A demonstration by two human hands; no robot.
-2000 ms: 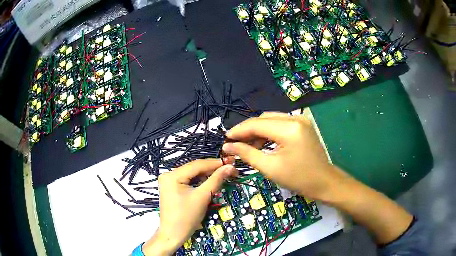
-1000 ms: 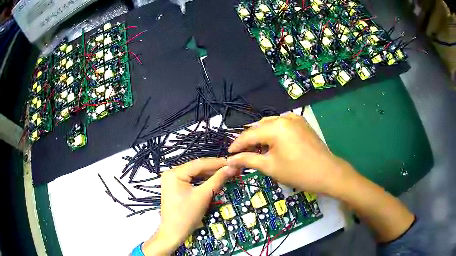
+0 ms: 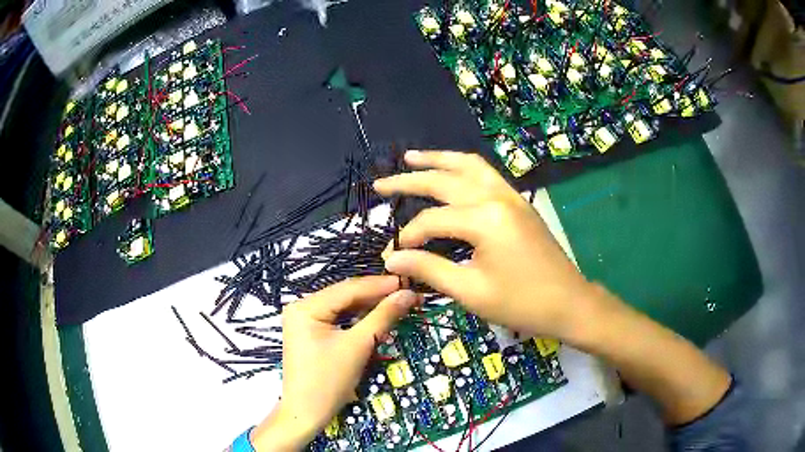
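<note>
A green PCB panel (image 3: pixel 439 387) with yellow transformers lies on the white sheet (image 3: pixel 132 380), partly under my hands. My left hand (image 3: pixel 340 340) is over its upper left part, thumb and forefinger pinched on something thin, likely a wire end, mostly hidden by the fingertips. My right hand (image 3: pixel 481 238) is just above and to the right, thumb and forefinger pinched on a thin black sleeve that stands roughly upright, its other fingers spread. The fingertips of both hands nearly touch. A loose pile of black sleeves (image 3: pixel 274 265) lies behind and left of my hands.
Panels with red and black wires stand on the black mat (image 3: pixel 291 115) at left (image 3: pixel 190 132) and right (image 3: pixel 565 79). A single board unit (image 3: pixel 135 243) lies below the left panels. A green-ended piece (image 3: pixel 346 86) lies at the mat's middle. Green bench top (image 3: pixel 662 229) shows at right.
My right hand's outer fingers have lifted and spread, and an upright black sleeve now shows between its fingertips. My left hand has barely moved. The panel has stayed in place.
</note>
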